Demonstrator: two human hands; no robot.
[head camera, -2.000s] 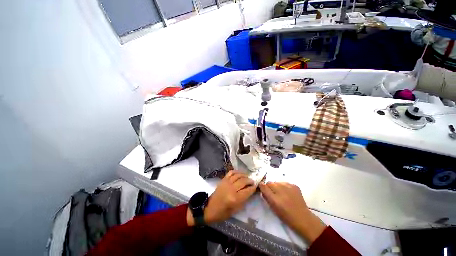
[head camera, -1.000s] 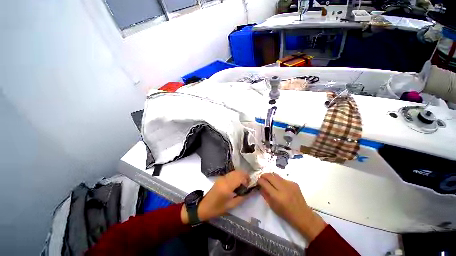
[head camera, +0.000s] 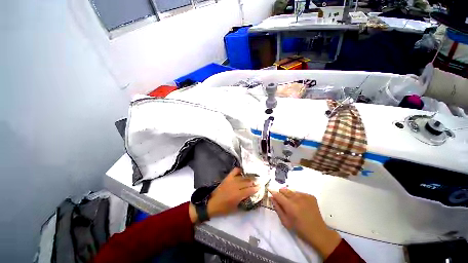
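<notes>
A white padded garment piece (head camera: 177, 120) with a dark grey shell side (head camera: 210, 163) lies on the machine table left of the needle. My left hand (head camera: 233, 192), with a black watch on the wrist, grips the garment's edge just in front of the presser foot (head camera: 281, 172). My right hand (head camera: 295, 208) pinches the same edge with its fingertips, close beside the left fingers. A small dark and light folded part shows between the hands. The exact seam under the fingers is hidden.
The white sewing machine head (head camera: 385, 138) stands behind and right, with a checked fabric scrap (head camera: 343, 138) draped over it. Grey and white pieces (head camera: 84, 226) are heaped at lower left. A black slab (head camera: 436, 250) lies at lower right. A white wall (head camera: 56, 102) is on the left.
The garment edge between my hands has been turned and bunched, showing a dark part near the left fingers. My hands remain close together. The camera view has shifted slightly.
</notes>
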